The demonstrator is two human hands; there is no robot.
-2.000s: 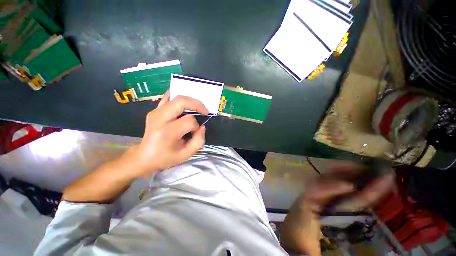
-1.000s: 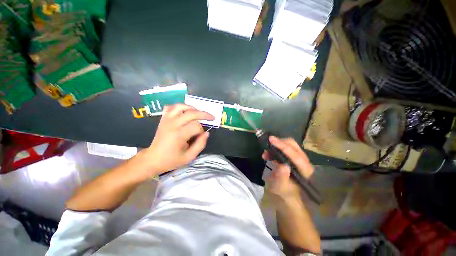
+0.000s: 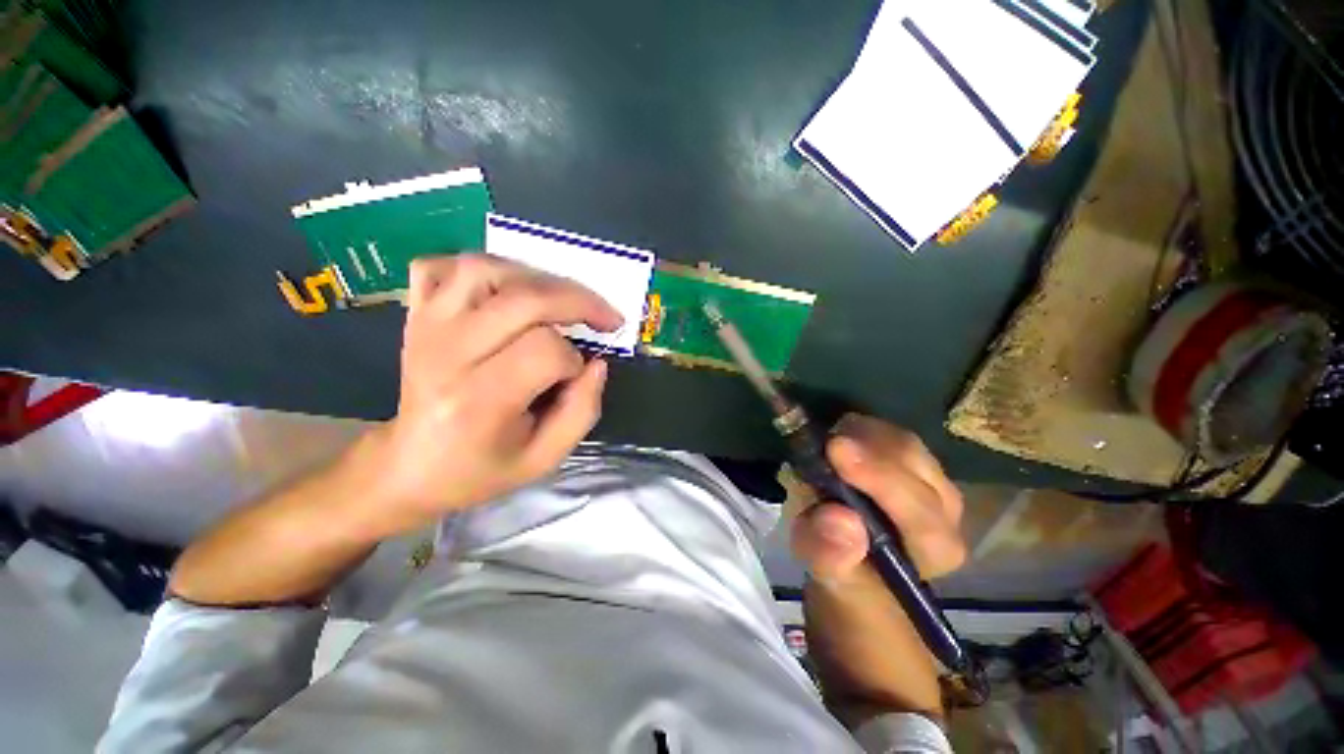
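Observation:
A white display panel lies on the dark bench, its orange flex tab at the right end meeting a green circuit board. My left hand rests on the panel, index fingertip near the tab; a thin bright strand shows faintly by its fingers. My right hand holds a soldering iron by its black handle. The iron's tip is over the green board, right of the tab; contact cannot be told. Another green board with an orange hook-shaped flex lies left, partly behind the panel's end.
Overlapping white panels lie at upper right. Green boards with orange flex tails are piled at far left. A round can with a red band stands on cardboard at right, near a black wire grille. Red crates are below.
My right hand, blurred at lower right two seconds ago, has come to the board with the iron. My left hand stays on the panel. The camera view has shifted.

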